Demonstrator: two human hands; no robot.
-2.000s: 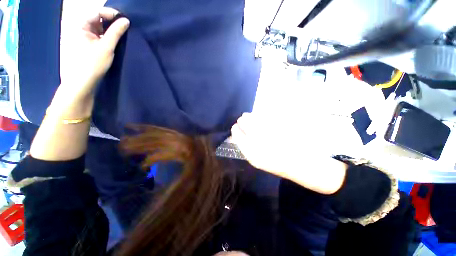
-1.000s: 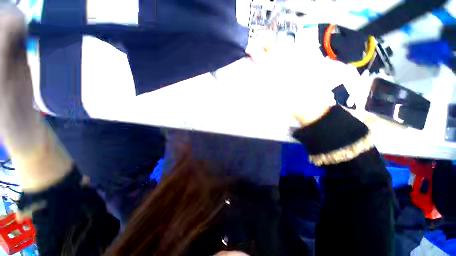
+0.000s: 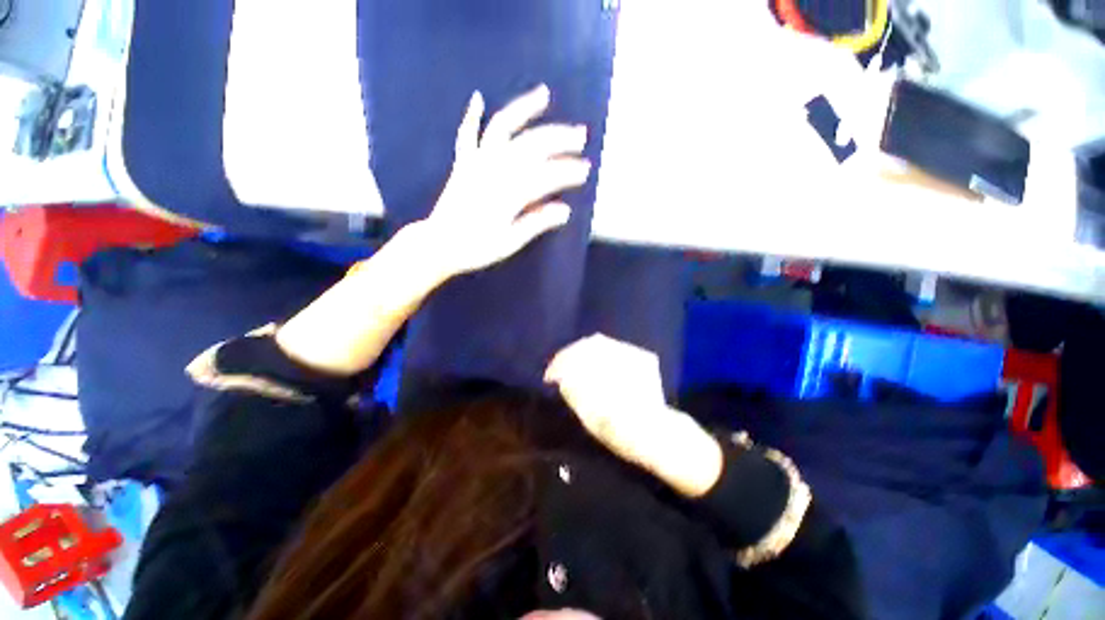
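Note:
A navy garment panel [image 3: 473, 55] lies on the white table [image 3: 715, 158] and hangs over its front edge towards the lap. My left hand [image 3: 515, 182] lies flat on the panel near the table edge, fingers spread, gripping nothing. My right hand [image 3: 612, 382] is at lap level by the panel's right side, fingers curled. Whether cloth is pinched in its fingers is hidden. The sewing needle area is out of the picture.
Another navy piece [image 3: 176, 109] lies at the table's left. A smartphone [image 3: 957, 139], dark scraps [image 3: 831, 128] and an orange-yellow edged round item [image 3: 836, 22] are at right. Navy heaps [image 3: 200, 351] flank the lap. A blue crate [image 3: 897, 361] is under the table; a red stool [image 3: 51, 551] is lower left.
My left hand has come from the far left onto the panel. My right hand has moved from the tabletop down to the lap. The panel now hangs over the table edge; the view has shifted.

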